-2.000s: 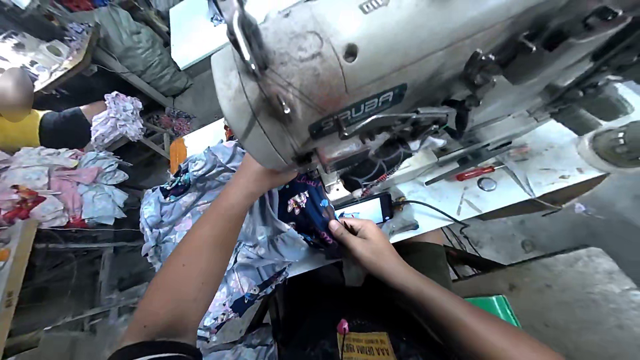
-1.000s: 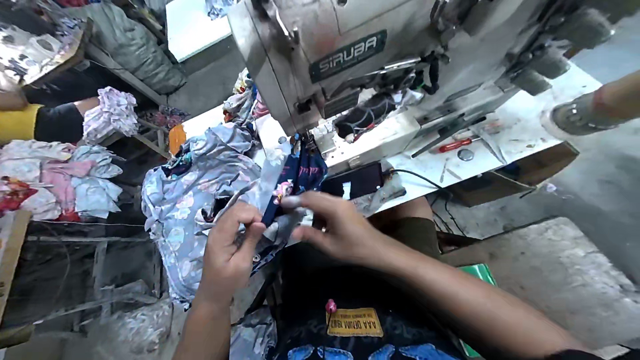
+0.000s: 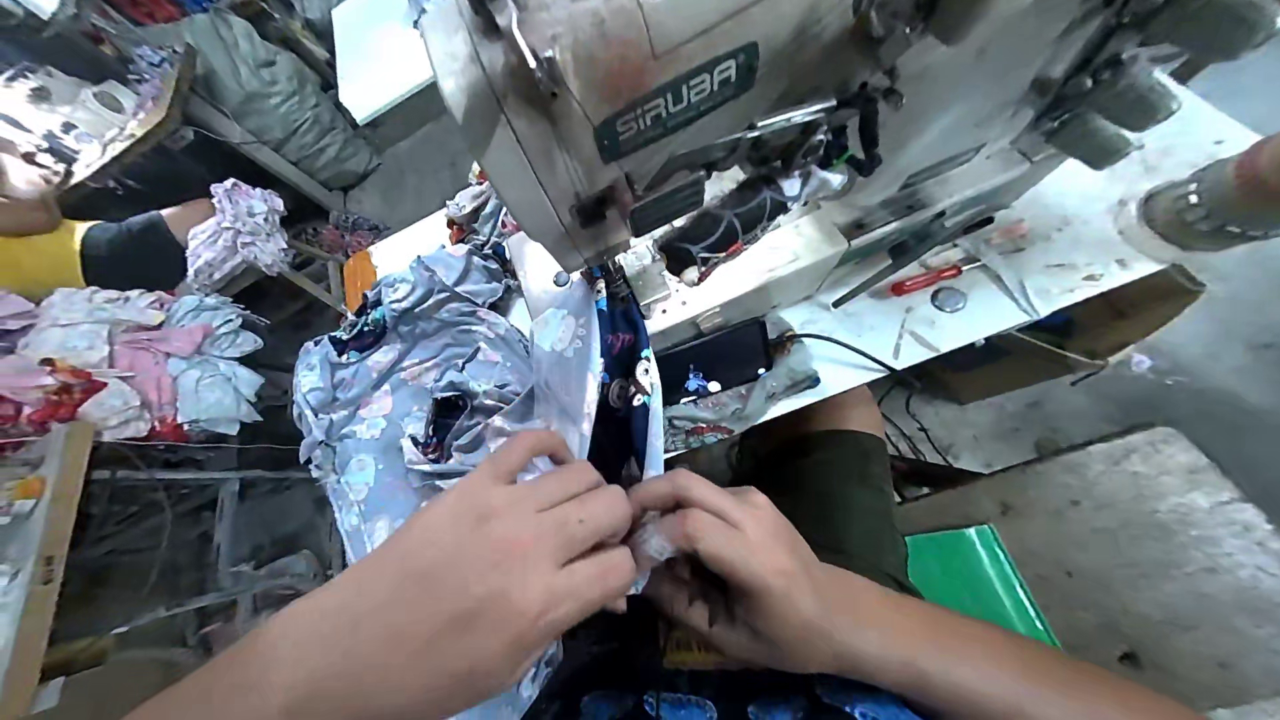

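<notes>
A worn Siruba sewing machine (image 3: 680, 100) stands over the table, and its needle area is partly hidden by the head. Light grey-blue printed fabric (image 3: 420, 350) is bunched to the left of the needle. A dark navy printed strip (image 3: 622, 385) runs from beneath the machine head toward my hands, with pale fabric along both sides. My left hand (image 3: 540, 530) pinches the near end of this cloth. Close against it, my right hand (image 3: 725, 560) grips the same end, with a whitish bit of material between its fingers.
On the white tabletop, a phone (image 3: 715, 362) with a cable lies right of the cloth. Farther right are a red-handled screwdriver (image 3: 930, 279) and a small round metal disc (image 3: 948, 299). Garment piles (image 3: 130, 360) lie at left, near a person in yellow (image 3: 45, 255). A green object (image 3: 980, 580) is at lower right.
Two seconds ago my left hand was by the needle; it is now nearer my body, beside my right hand. The navy strip now stretches toward me between the machine and both hands.
</notes>
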